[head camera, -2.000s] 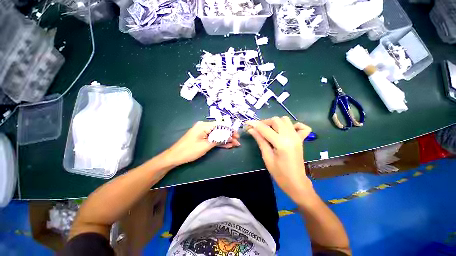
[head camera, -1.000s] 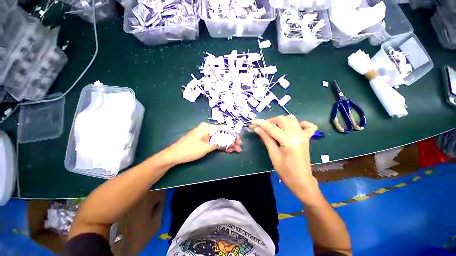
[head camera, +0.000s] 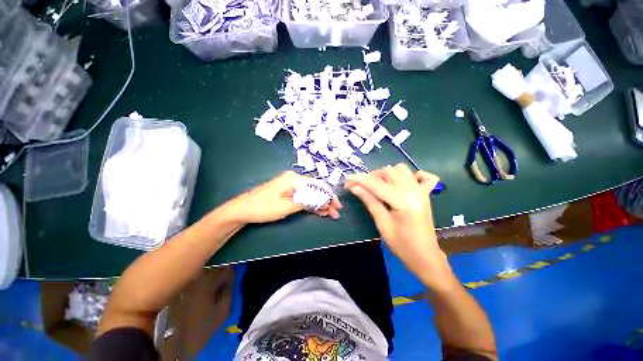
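Note:
My left hand (head camera: 278, 197) holds a batch of white-headed parts (head camera: 312, 194), their heads packed side by side at my fingers. My right hand (head camera: 395, 194) is beside it, thumb and fingertips close together near the batch; whether a small part is between them is too small to tell. A blue tool end (head camera: 438, 188) shows beside my right hand, the rest partly hidden. The loose pile of white-headed parts (head camera: 328, 116) lies tangled just beyond my hands.
Blue-handled pliers (head camera: 491, 156) lie at right, near a rolled white bundle (head camera: 539, 116) and small open tub (head camera: 592, 81). A packing box (head camera: 144, 183) and clear lid (head camera: 56, 167) are at left. Parts tubs (head camera: 335, 35) line the back. The bench edge curves in front.
The batch in my left hand has tilted slightly. The parts at the near edge of the pile have shifted a little, and my right fingertips have moved slightly left.

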